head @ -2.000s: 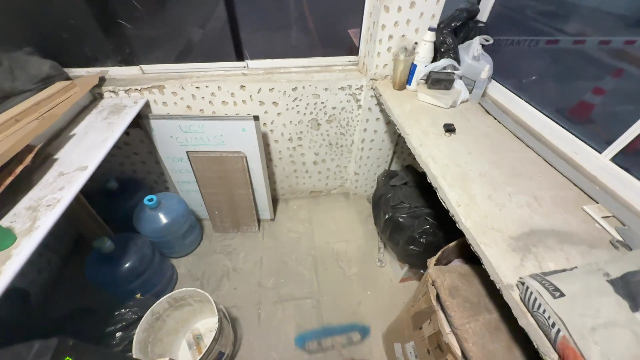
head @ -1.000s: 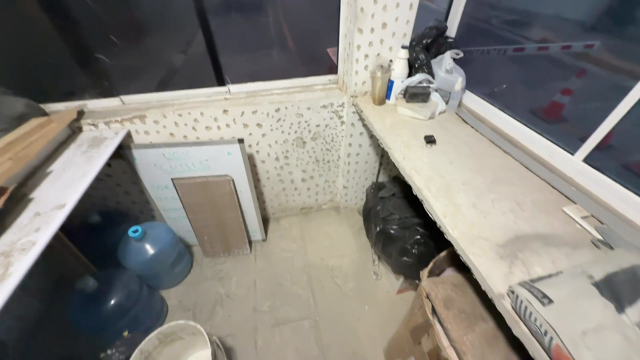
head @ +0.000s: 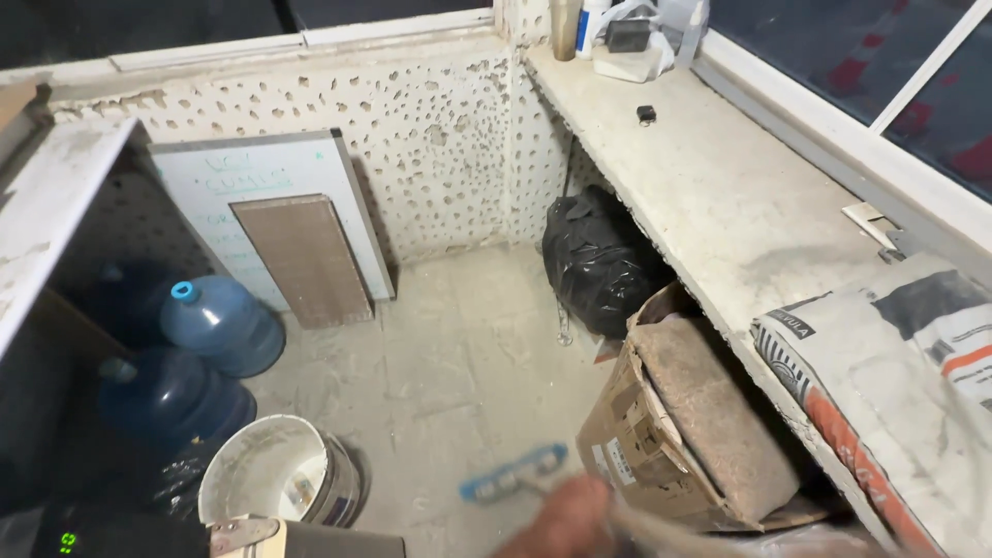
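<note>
A blurred hand, by its angle my left hand (head: 562, 518), is closed around the pale handle of a floor tool at the lower edge. The tool's blue head (head: 515, 471), a broom or similar, lies on the grey, dusty floor (head: 442, 372) between a dirty white bucket (head: 263, 434) and an open cardboard box (head: 651, 434). From the hand, the handle runs down to the right, out of focus. My right hand does not show. Motion blur hides the fingers and the exact type of head.
Blue water jugs (head: 225, 325) stand left. A whiteboard (head: 349, 209) and brown board (head: 306, 260) lean on the pitted wall. A black bag (head: 593, 263) sits under the right-hand counter (head: 697, 178), which holds a large printed sack (head: 914, 372). A hinged case edge (head: 310, 540) shows bottom left.
My hand and the tool's handle have come into view at the bottom. The blue head, out of view one second ago, shows again on the floor. The view has shifted downward.
</note>
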